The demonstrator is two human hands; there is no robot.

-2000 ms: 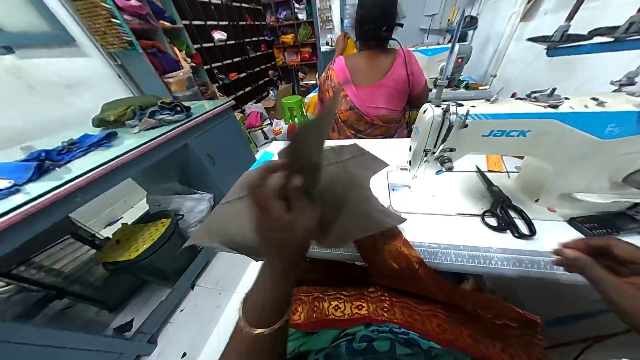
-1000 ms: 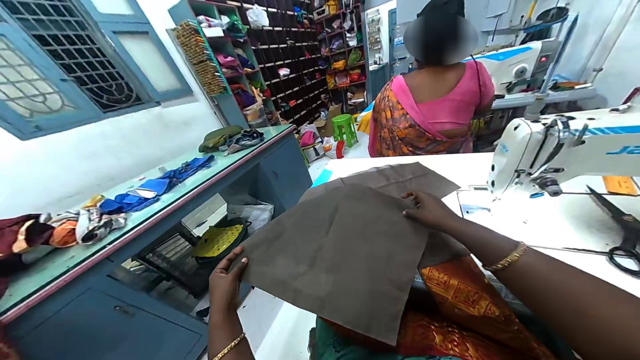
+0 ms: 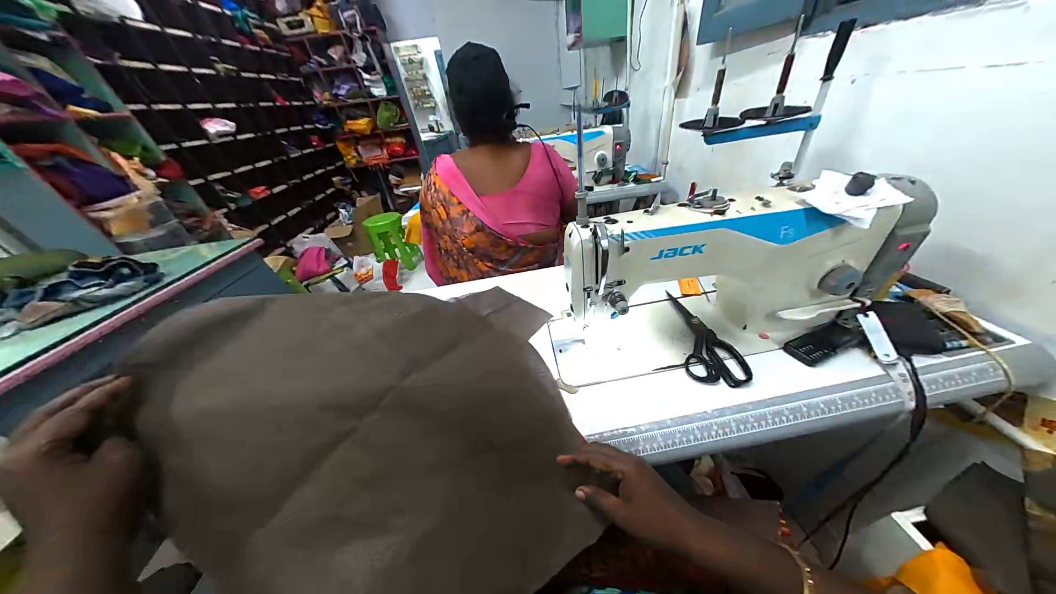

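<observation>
A large grey-brown piece of fabric (image 3: 363, 445) with a rounded upper edge and crease lines is spread between my hands. My left hand (image 3: 74, 470) grips its left edge, thumb and fingers closed on it. At the lower right edge, my right hand (image 3: 623, 491) pinches the same piece. Behind it, another grey-brown fabric piece (image 3: 505, 311) lies partly hidden on the white sewing table (image 3: 619, 417). A white Jack sewing machine (image 3: 709, 243) stands on that table, and black-handled scissors (image 3: 711, 346) lie in front of its arm.
A person (image 3: 499, 190) sits ahead with their back to me. A green-topped counter (image 3: 165, 285) runs along the left. At the table's right lie a black case (image 3: 821, 342), a measuring tape (image 3: 887, 355) and black cords. A green stool (image 3: 390, 239) stands beyond the table.
The view has swung right since one second ago. The fabric, held up between both hands then, is still held by both. Two seconds ago my right hand was apart from it.
</observation>
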